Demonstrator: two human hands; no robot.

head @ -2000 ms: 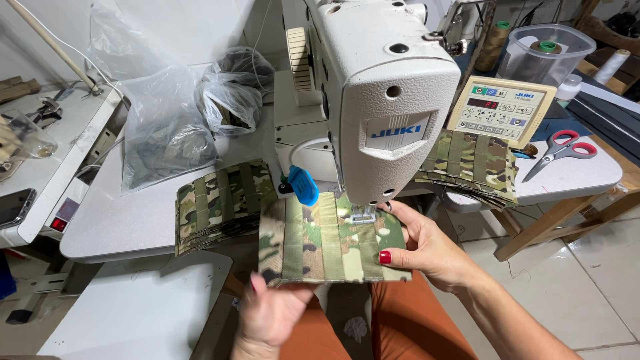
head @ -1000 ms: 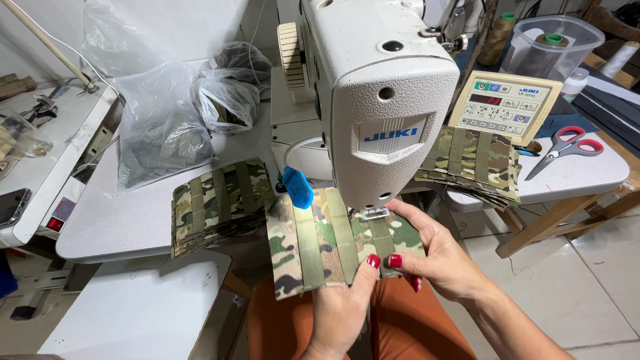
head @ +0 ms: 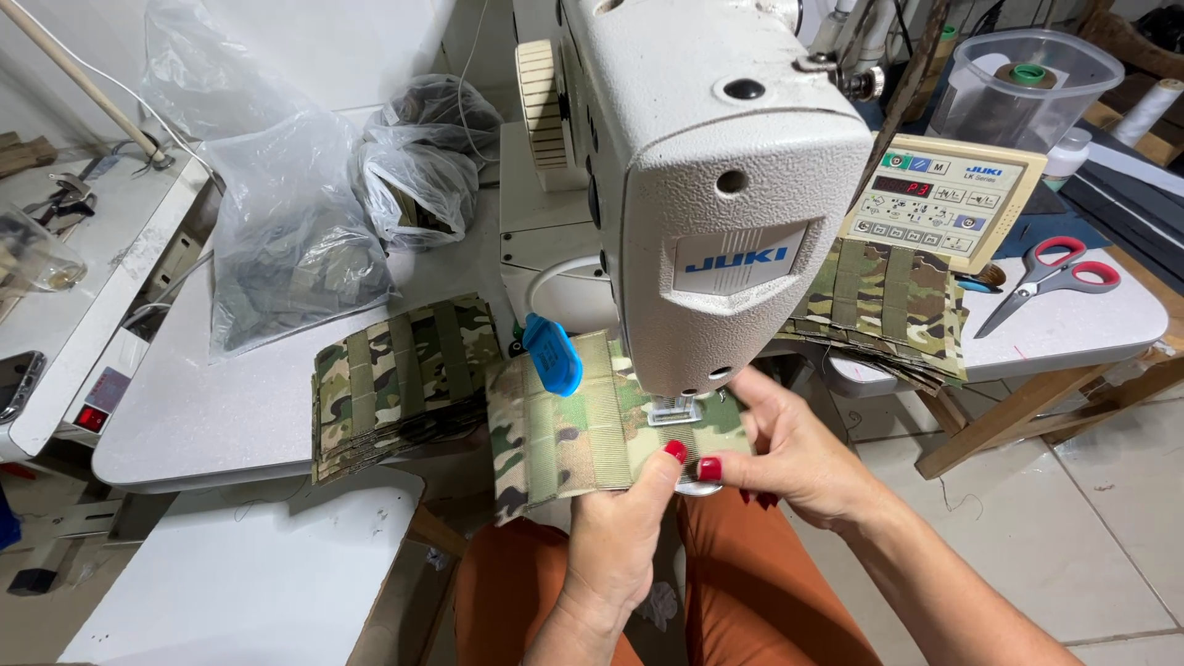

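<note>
A camouflage fabric panel with olive webbing strips (head: pixel 564 435) lies under the white head of a JUKI sewing machine (head: pixel 731 250). The machine's presser clamp (head: pixel 673 412) rests over one of the strips near the panel's right part. My left hand (head: pixel 620 536) grips the panel's front edge, thumb on top and fingers hidden beneath. My right hand (head: pixel 795 444) holds its right front corner, the thumb close to my left thumb and the other fingers partly behind the fabric. A blue plastic piece (head: pixel 553 356) hangs by the machine, over the panel's left part.
Stacked camouflage panels lie left (head: pixel 402 370) and right (head: pixel 888 305) of the machine. Red-handled scissors (head: pixel 1050 277) rest on the right tabletop, beside the control box (head: pixel 943 199). Plastic bags (head: pixel 296 240) stand at the back left. A white board (head: pixel 250 564) extends at the front left.
My left hand, open near the panel's left front corner two seconds ago, has moved right and taken hold of the front edge. The panel has turned and shifted under the clamp.
</note>
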